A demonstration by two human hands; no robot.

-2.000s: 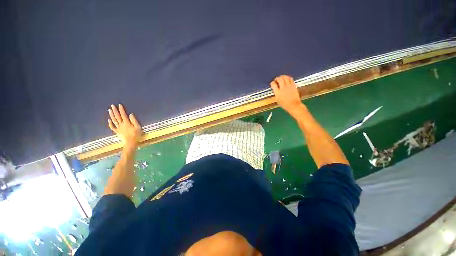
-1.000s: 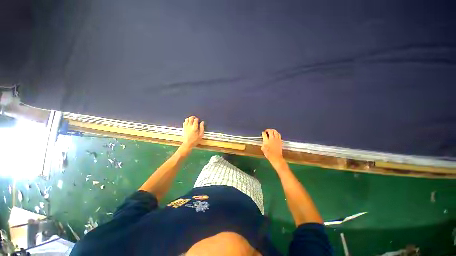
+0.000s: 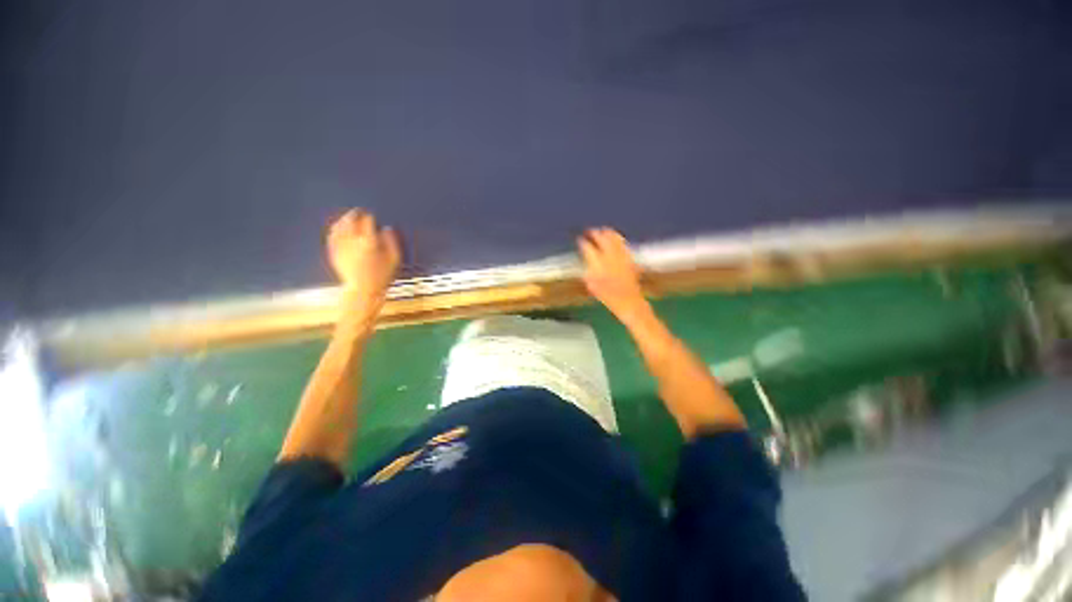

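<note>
The dark navy fabric ply (image 3: 506, 129) covers the table and fills the upper part of the view. Whitish striped layers (image 3: 470, 279) show along its near edge. My left hand (image 3: 364, 251) is on the ply just inside this edge, fingers curled; blur hides whether it pinches the cloth. My right hand (image 3: 611, 266) is at the edge, fingers bent over the ply's pale border and closed on it. The cloth looks slightly lifted beside my right fingers.
A yellow-brown wooden table-edge strip (image 3: 470, 303) runs below the layers. The green floor (image 3: 406, 365) has blurred scraps. Pale blue-grey cloth (image 3: 929, 494) lies at lower right. Bright glare is at far left.
My left hand has moved left, away from my right hand, and onto the ply. My right hand stays at the edge. The view has tilted and the table edge now slopes up rightward.
</note>
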